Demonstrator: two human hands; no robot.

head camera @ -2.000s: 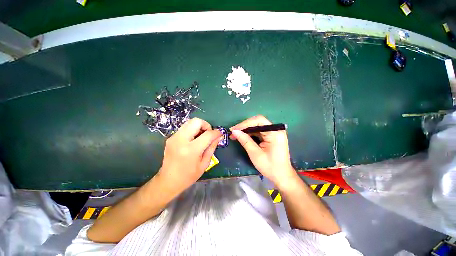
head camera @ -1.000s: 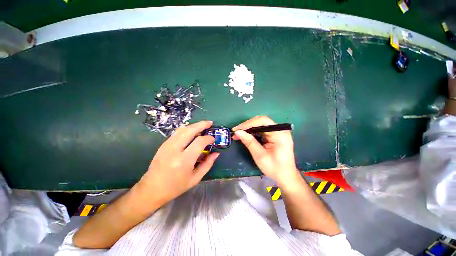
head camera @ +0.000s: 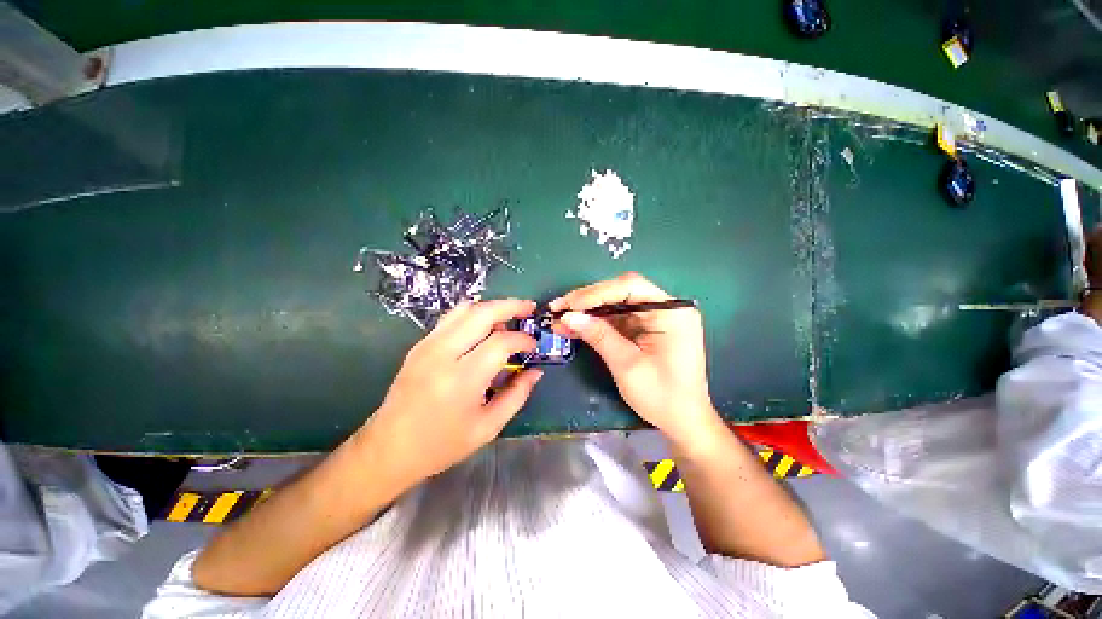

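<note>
My left hand [head camera: 450, 377] holds a small dark electronic unit [head camera: 552, 342] by its left side, its blue and whitish inside facing up. A bit of yellow shows under my left fingers. My right hand [head camera: 647, 353] holds slim black tweezers [head camera: 641, 307] between thumb and fingers; their tip is at the unit's upper edge, partly hidden by my fingertips. A tangled pile of dark and silvery wired components [head camera: 438, 266] lies beyond my left hand. A small heap of white bits [head camera: 607, 210] lies to its right.
The green bench [head camera: 266, 266] is bounded by a pale rail [head camera: 423, 51]. Dark units [head camera: 807, 17] lie on the green belt beyond. Another unit [head camera: 957, 181] with a yellow piece lies on the bench at right. People in white smocks [head camera: 1063, 387] sit at both sides.
Since the earliest frame, my left hand has shifted to the unit's left side, showing more of its inside. The tweezers tip has moved to its upper edge. Units on the belt have changed position.
</note>
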